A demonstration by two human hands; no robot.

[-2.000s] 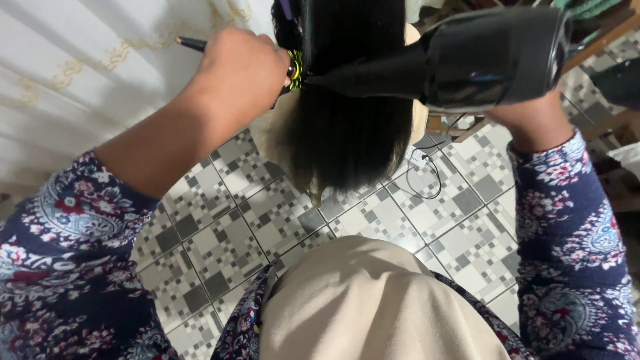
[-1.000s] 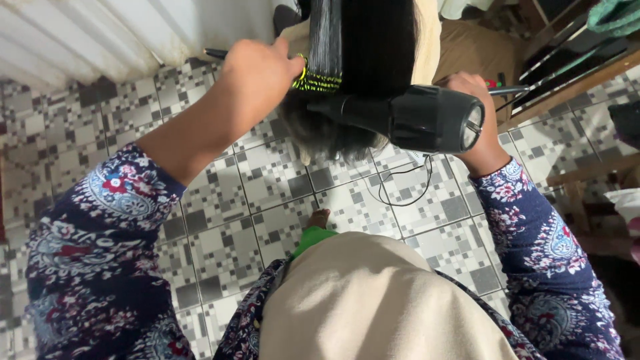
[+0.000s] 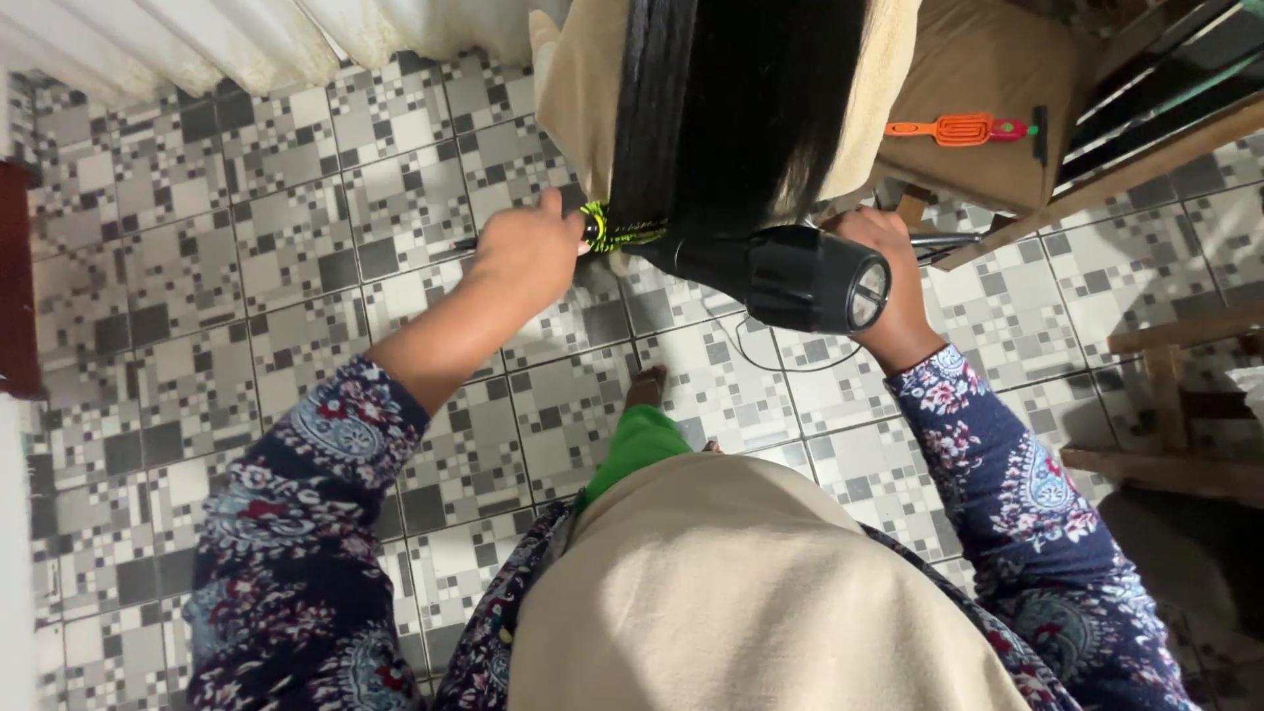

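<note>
Long straight black hair (image 3: 746, 109) hangs down a person's back over a beige cape (image 3: 583, 104). My left hand (image 3: 528, 242) grips the handle of a round hairbrush (image 3: 617, 229) with black and yellow-green bristles, which sits at the lower ends of the hair. My right hand (image 3: 874, 247) is closed around the handle of a black hair dryer (image 3: 810, 278), mostly hidden behind the dryer's body. The dryer's nozzle points left, close to the brush and the hair ends.
An orange vented hairbrush (image 3: 963, 129) lies on a brown cushioned seat (image 3: 973, 59) at the upper right. Wooden furniture (image 3: 1165, 395) stands at the right. A white curtain (image 3: 197, 39) hangs at the upper left, above a tiled floor (image 3: 296, 247). A thin cord loops below the dryer.
The round brush has moved down to the hair ends, with the dryer nozzle staying near it. The hair now hangs straighter, and the orange brush has come into view.
</note>
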